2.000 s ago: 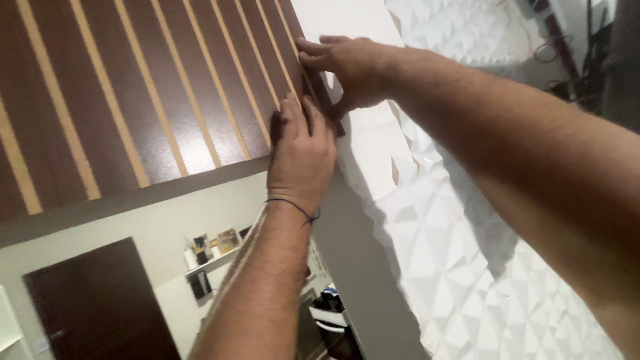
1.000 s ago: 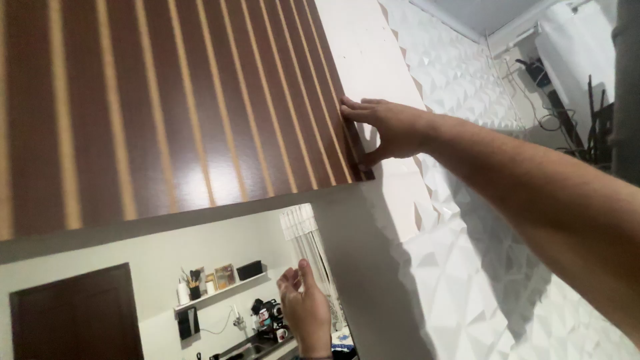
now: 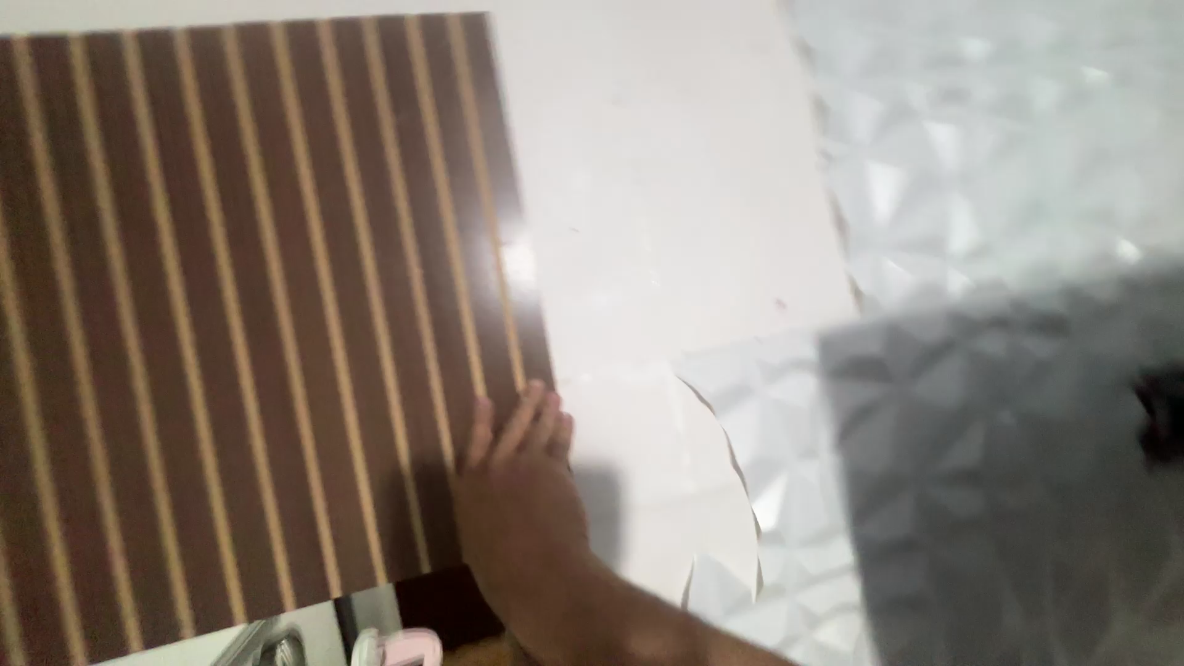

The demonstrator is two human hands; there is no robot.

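A dark brown panel with light tan stripes (image 3: 268, 314) stands against a white wall surface (image 3: 666, 203). My right hand (image 3: 523, 490) reaches in from the lower right and lies on the panel's lower right part, near its right edge. Its fingers point up, slightly spread, with the fingertips on the stripes and at the edge; the thumb cannot be made out clearly. My left hand is out of view. The picture is somewhat blurred.
White faceted wall covering (image 3: 1008, 166) with a ragged cut edge fills the right side, partly in shadow. A blurred dark object (image 3: 1161, 416) is at the far right. Below the panel are a pink and white item (image 3: 398, 647) and a metallic object (image 3: 264, 645).
The left hand, raised below the panel a second ago, has gone out of view. My right hand now lies on the panel's face instead of gripping its edge. The view has shifted greatly.
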